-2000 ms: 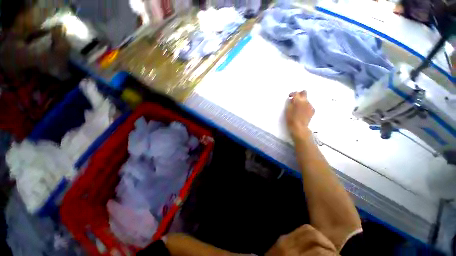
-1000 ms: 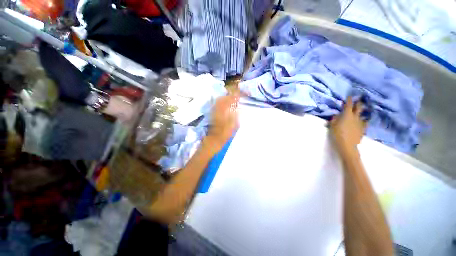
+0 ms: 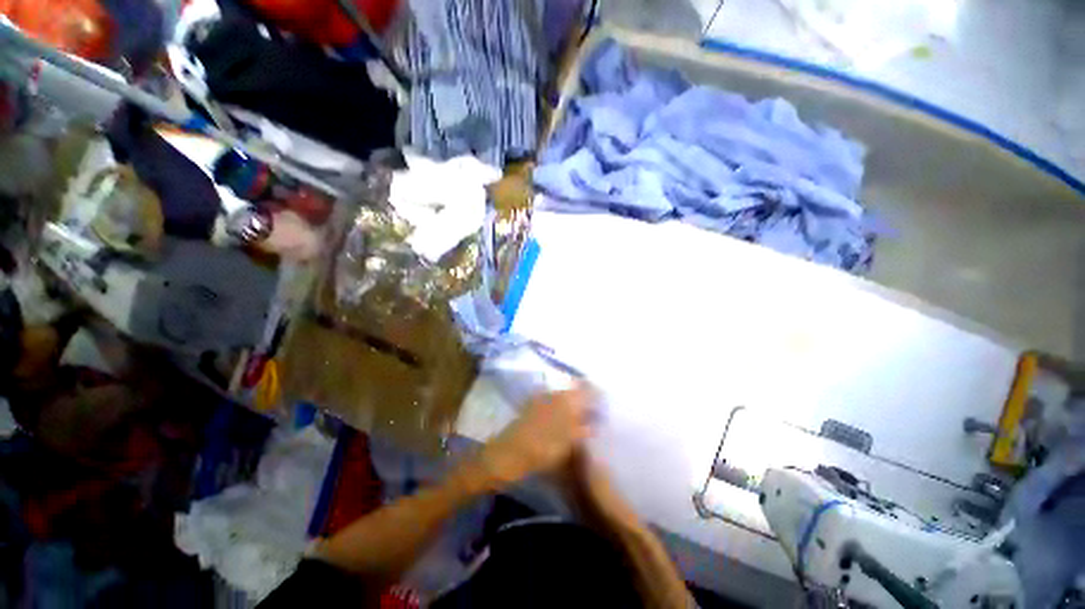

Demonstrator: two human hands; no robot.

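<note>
My left hand [image 3: 541, 435] is at the table's left front, closed at the end of some pale blue cut pieces [image 3: 514, 363]. The pieces trail from it toward the plastic-covered cardboard. My right hand [image 3: 576, 466] is against my left hand, mostly hidden behind it and blurred; I cannot tell its grip. A crumpled light blue cloth [image 3: 714, 155] lies along the back of the white table [image 3: 702, 309].
The sewing machine head [image 3: 880, 541] is at the lower right, with a yellow bar [image 3: 1014, 410] beyond it. White cloth [image 3: 443, 205] lies on shiny plastic at the left. Striped cloth [image 3: 470, 77] hangs behind. A container of white scraps [image 3: 268, 512] is at lower left.
My right hand has left the crumpled blue cloth and come down to meet my left hand at the front left. Pale blue pieces now lie at the hands. The view has shifted.
</note>
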